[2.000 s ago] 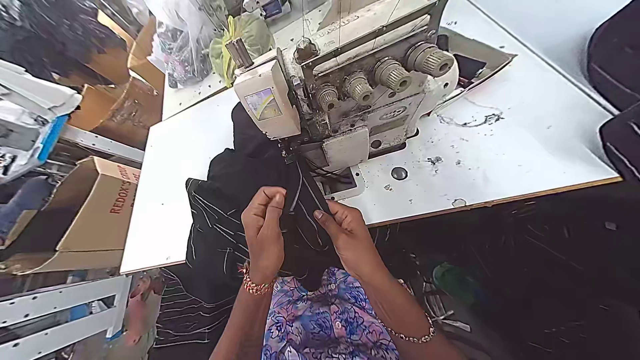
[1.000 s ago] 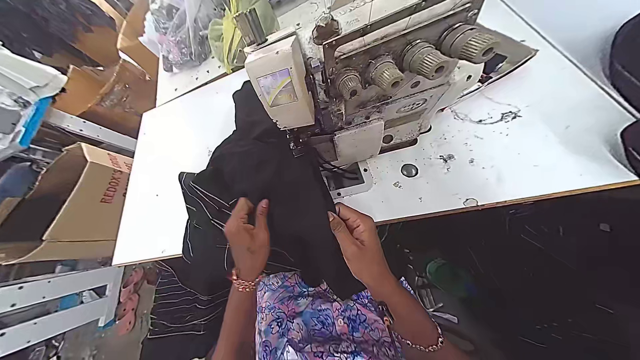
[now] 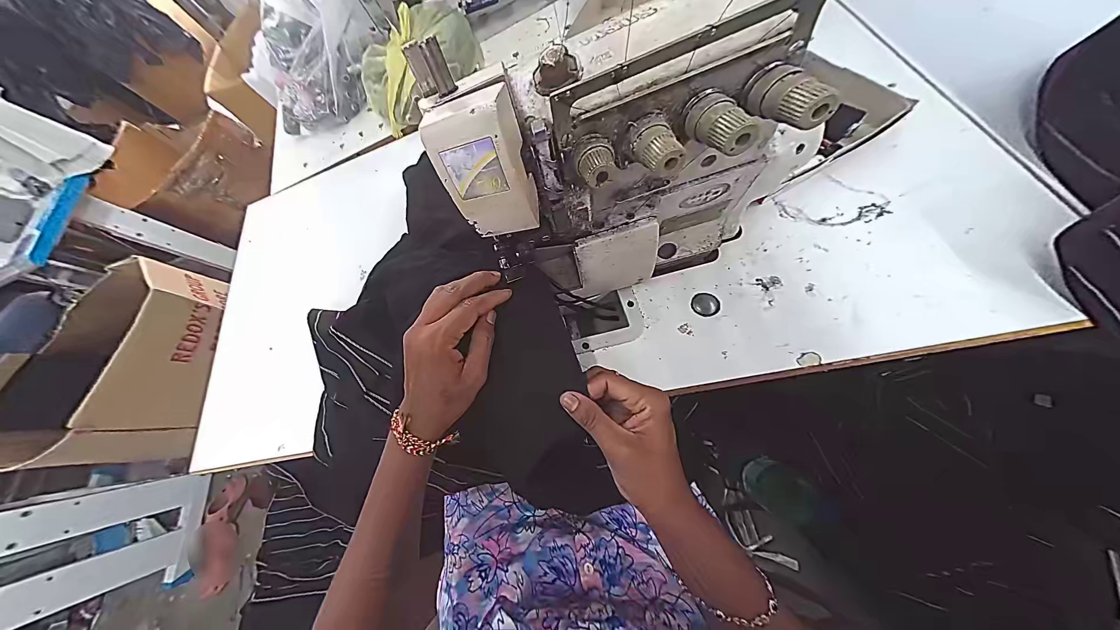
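Observation:
Black fabric (image 3: 525,376) lies over the front of the white machine table and hangs down to my lap, passing under the presser foot (image 3: 509,261) of an overlock sewing machine (image 3: 612,175). My left hand (image 3: 451,350) rests on top of the cloth, palm down, fingertips just in front of the foot; its fingers are slightly spread. At the cloth's right edge, below the needle plate, my right hand (image 3: 626,420) pinches the fabric between thumb and bent fingers. Pale thread ends trail from the cloth on the left.
Four-dial tension knobs aside, the machine is flanked by plastic bags (image 3: 319,61) behind. A cardboard box (image 3: 140,350) stands beyond the table's left edge. Loose thread (image 3: 831,210) lies on the tabletop (image 3: 919,254). Dark padded items (image 3: 1085,114) are at the far right.
My left hand has moved up the cloth to the presser foot. The fabric, bunched between both hands two seconds ago, now lies spread. My right hand stays at its right edge.

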